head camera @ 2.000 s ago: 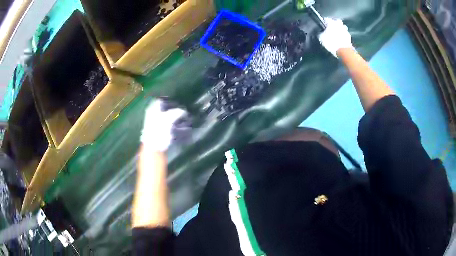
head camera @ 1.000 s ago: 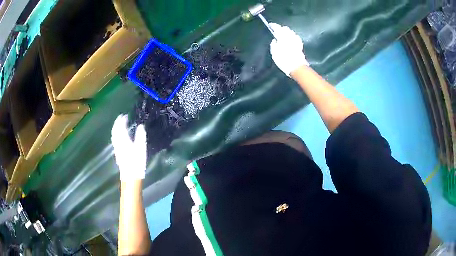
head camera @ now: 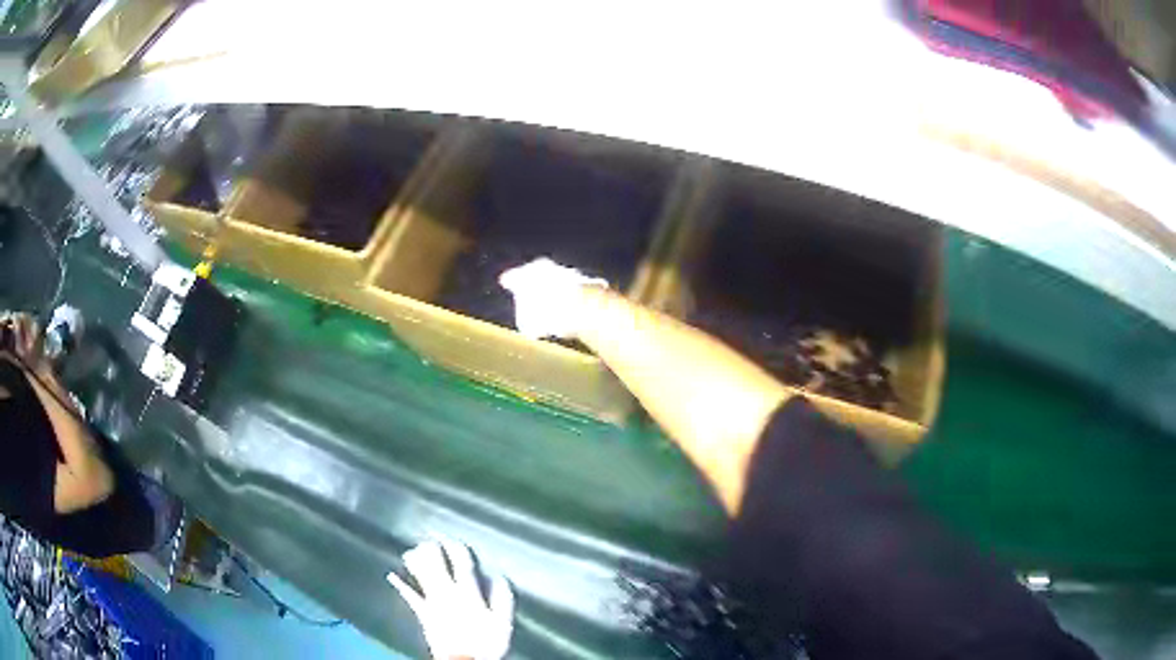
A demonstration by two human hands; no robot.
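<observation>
My right hand (head camera: 552, 299), in a white glove, reaches into the middle open cardboard box (head camera: 497, 355), which has dark contents. Its fingers are blurred, and I cannot tell whether they hold anything. My left hand (head camera: 458, 603), also white-gloved, is at the bottom edge over the green belt (head camera: 348, 445), fingers spread and empty. A loose pile of small black parts (head camera: 677, 606) lies on the belt, partly hidden by my right sleeve. A small silver piece (head camera: 1037, 583), possibly the mallet head, shows at the lower right.
A white shelf edge (head camera: 580, 77) runs above the boxes. More open boxes with dark contents stand at left (head camera: 303, 239) and right (head camera: 903, 432). A black-and-white device (head camera: 165, 329) is at left. Another person's bare arm (head camera: 80, 451) is beyond it, above a blue bin (head camera: 148, 619).
The view has swung left to the boxes. My right hand has let go of the mallet and moved into a box. My left hand is still open. The blue tray has left the view.
</observation>
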